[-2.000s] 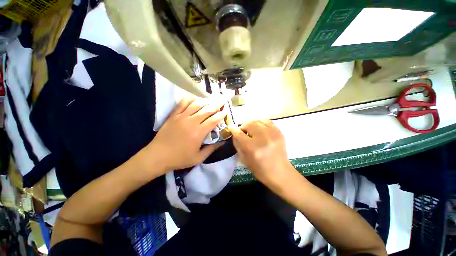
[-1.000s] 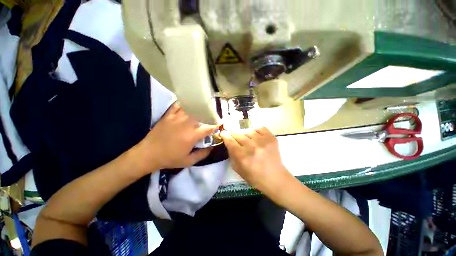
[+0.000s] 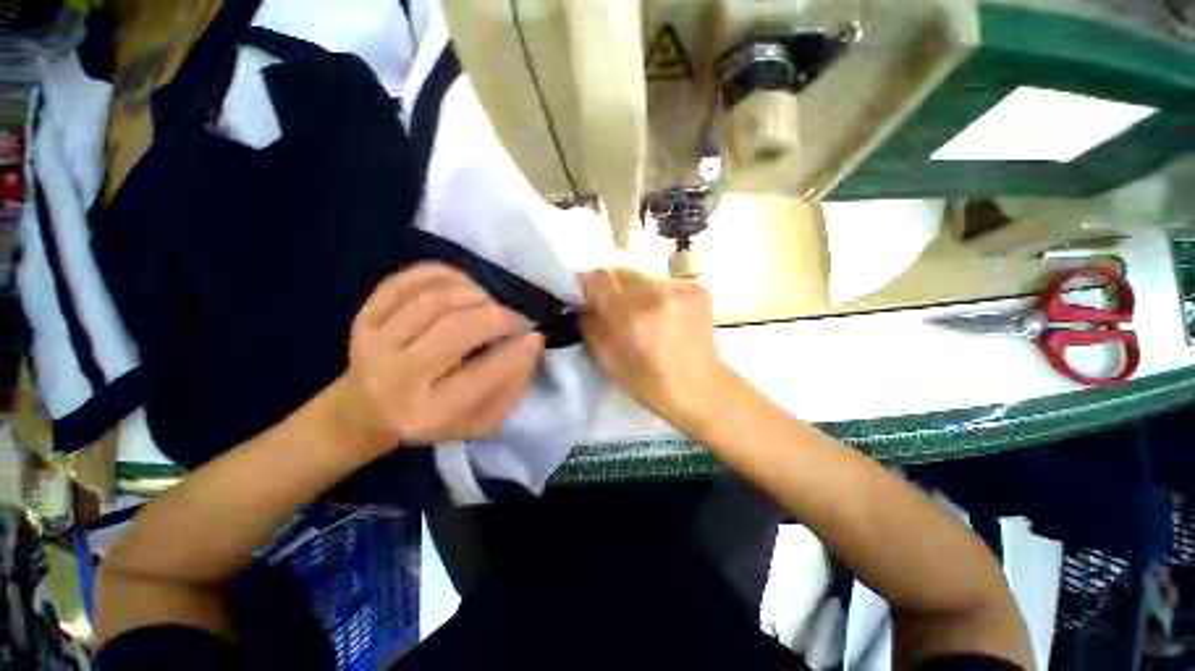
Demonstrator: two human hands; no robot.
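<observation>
The navy and white garment piece [image 3: 262, 249] lies in a large heap left of the needle. A narrow navy-edged part of it [image 3: 492, 273] runs to the fingertips. My right hand [image 3: 645, 330] pinches this edge just below and left of the presser foot [image 3: 683, 216]. My left hand [image 3: 439, 354] is over the garment with curled fingers, slightly blurred; whether it grips cloth is unclear. The cream sewing machine head [image 3: 839, 79] stands above, its needle area brightly lit.
Red-handled scissors [image 3: 1088, 325] lie on the table at the right. A white rounded sheet [image 3: 881, 247] lies under the machine arm. The green ruler-marked table edge [image 3: 917, 437] curves in front. A blue basket [image 3: 354, 577] stands below left.
My left hand has moved left and down, away from the needle. A white, navy-edged part of the garment now shows stretched toward my right hand, which stays near the needle. The camera view has shifted.
</observation>
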